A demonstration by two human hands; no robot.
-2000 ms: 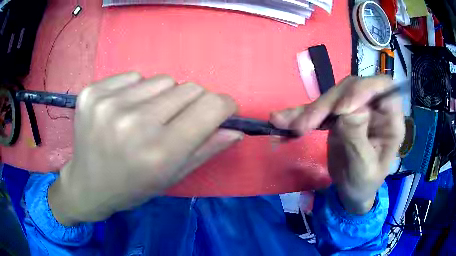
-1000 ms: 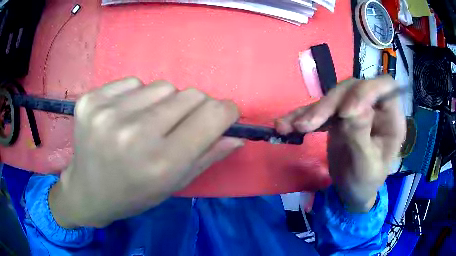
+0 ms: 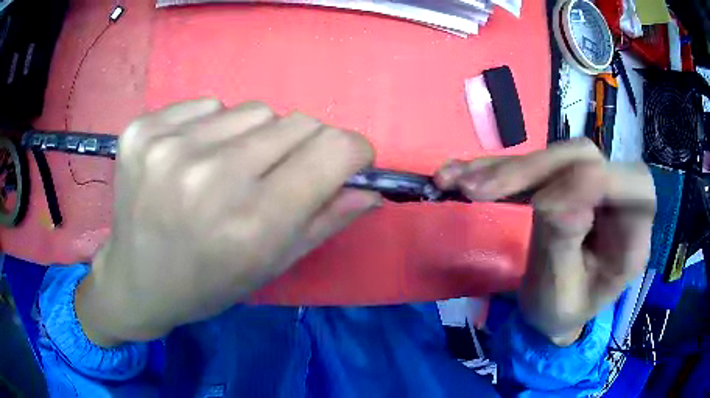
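Observation:
The tablet (image 3: 389, 183) is held on edge and shows as a thin dark bar; its left end sticks out past my left hand. My left hand (image 3: 226, 194) is closed around its middle, with the fingers over the far side. My right hand (image 3: 580, 214) is at the tablet's right end, fingertips touching the edge. A thin dark tool, possibly tweezers, seems to lie under the right fingers, mostly hidden and blurred. The tablet's face cannot be seen.
On the red mat (image 3: 327, 70) lie a black foam pad (image 3: 505, 106) with pink-white backing, a thin wire (image 3: 78, 70) and a black strip (image 3: 47, 186). White sheets (image 3: 405, 12) lie at the far side. A tape roll (image 3: 584, 35) and an orange-black screwdriver (image 3: 605, 109) lie right.
My right hand has shifted slightly right and its fingers lie flatter along the edge. The tablet has tilted a little, its right end higher. My left hand keeps its hold.

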